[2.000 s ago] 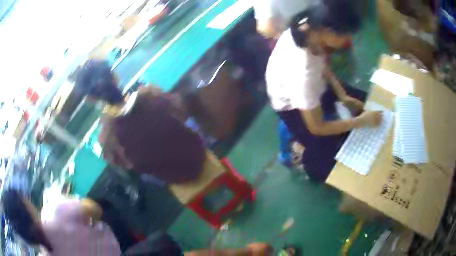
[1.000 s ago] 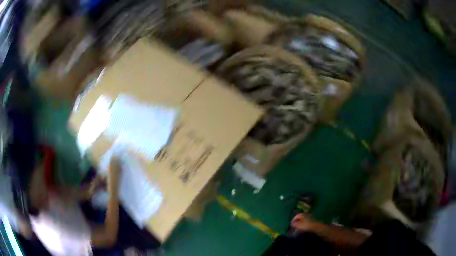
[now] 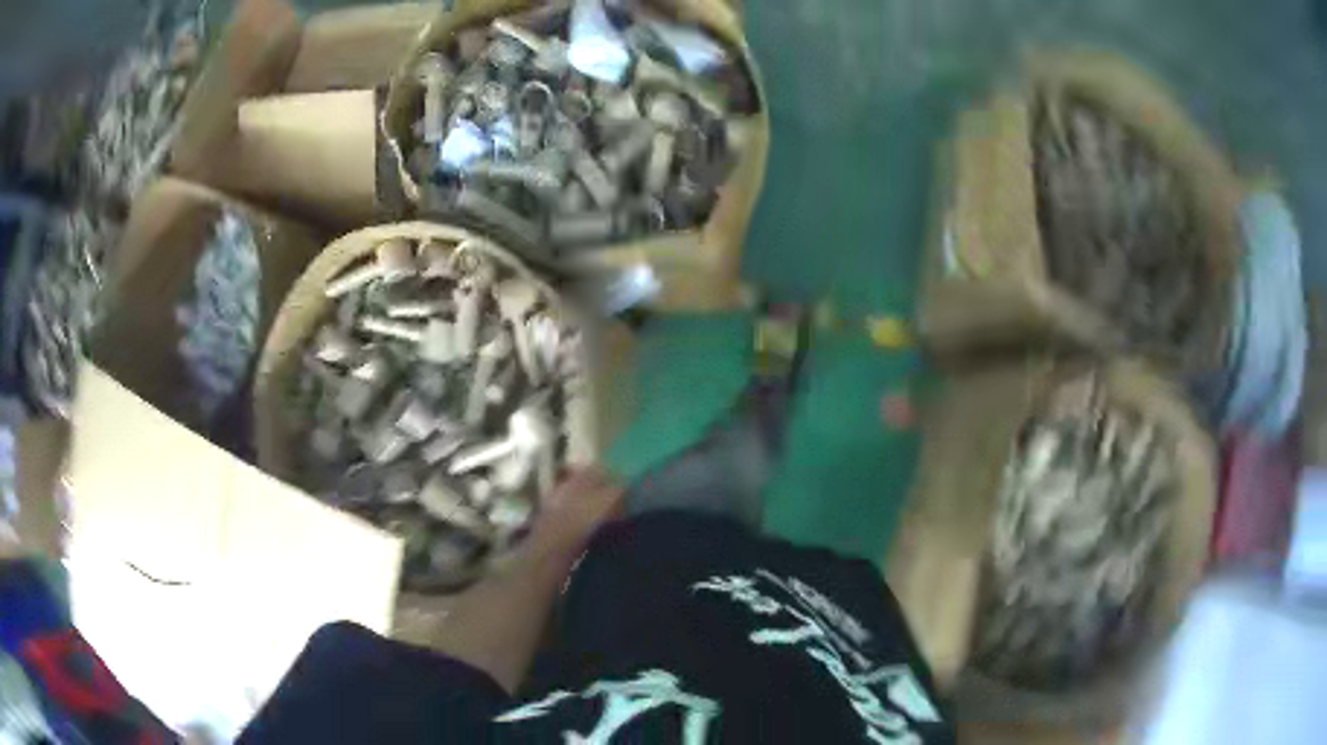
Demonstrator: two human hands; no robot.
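Neither of my hands can be made out. Nearest in front of me is a round-sided brown carton, full of loose beige-grey tubular parts. Behind it, a second bulged carton holds similar grey-brown parts, with some crumpled clear or white pieces on top. My black shirt with white lettering fills the bottom middle. A blurred brown shape lies between the shirt and the near carton; I cannot tell if it is skin or cardboard.
Two cartons of loose parts stand at the right, beside white and red items. A cardboard sheet is at lower left, with an open carton behind. Green floor runs between the carton groups.
The view has swung right and down, from seated people and the sheet-covered cardboard top to the bulk cartons. The label sheets and the people's bodies have gone out of clear view.
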